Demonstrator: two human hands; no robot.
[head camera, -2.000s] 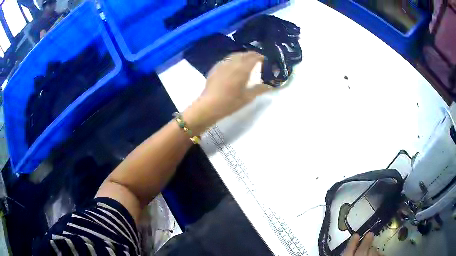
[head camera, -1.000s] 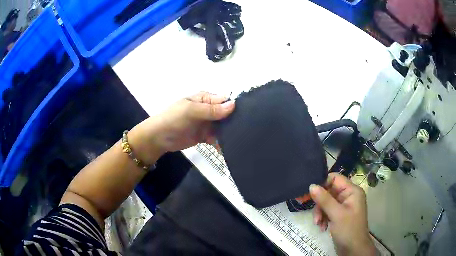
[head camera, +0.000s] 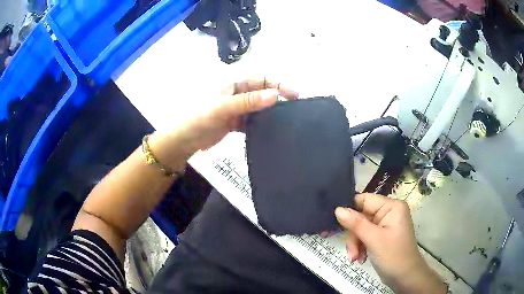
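Observation:
A black fabric panel (head camera: 300, 166) with rounded corners is held up flat above the near edge of the white table. My left hand (head camera: 247, 106) pinches its upper left corner. My right hand (head camera: 373, 227) pinches its lower right corner between thumb and fingers. A black looped zipper strip (head camera: 376, 123) lies by the sewing machine's foot, partly hidden behind the panel. The white sewing machine head (head camera: 439, 92) stands at the right. The needle area (head camera: 422, 166) is just right of the panel.
Tangled black zipper loops (head camera: 230, 28) lie at the table's upper left. Blue bins (head camera: 72, 80) with black pieces stand at the left. A ruler scale (head camera: 333, 258) runs along the near table edge. A dark-handled screwdriver (head camera: 491, 270) lies at lower right. Clear plastic (head camera: 146, 252) is beside the lap.
Since the first frame, my left hand has come back from the zipper loops and both hands hold the panel. Since the second, the panel has turned slightly and the view has shifted.

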